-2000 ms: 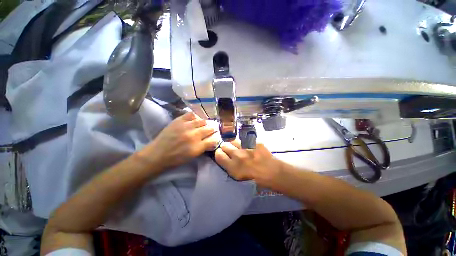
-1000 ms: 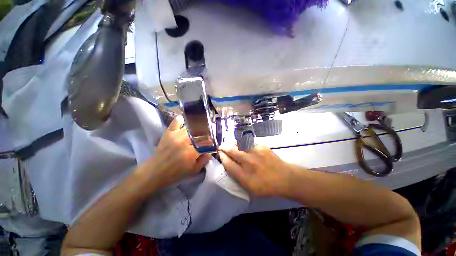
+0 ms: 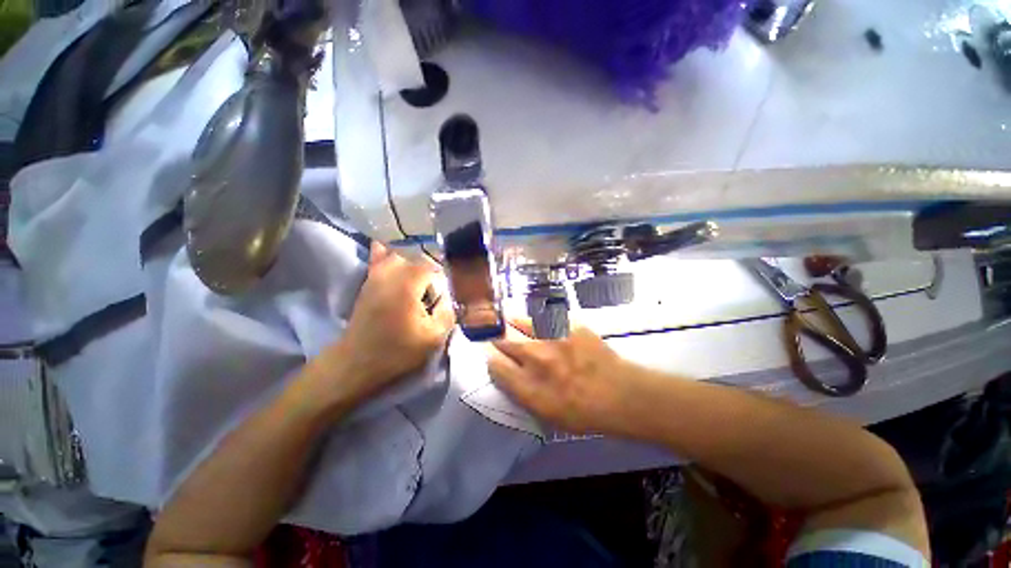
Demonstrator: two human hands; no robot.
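Pale grey-white cloth (image 3: 255, 366) lies bunched left of the needle area and drapes over the table's front edge. My left hand (image 3: 394, 311) is closed on the cloth just left of the shiny metal guard (image 3: 475, 266). My right hand (image 3: 560, 377) rests with bent fingers at the cloth's right edge, fingertips just below the guard. A small pale piece with a dark edge line lies between the hands. The needle and presser foot are hidden behind the guard and fingers. The white sewing machine head (image 3: 665, 144) stands above.
Shears (image 3: 826, 338) with brownish loop handles lie to the right, beside a small red tool (image 3: 823, 265). A grey oval lamp (image 3: 246, 183) hangs at the left. A purple fluffy cover (image 3: 632, 44) is on the machine. Grey and white cloth is heaped far left.
The small pale piece between the hands now lies flatter than a second ago. My left hand's knuckles have turned slightly. The whole view has shifted a little with the head.
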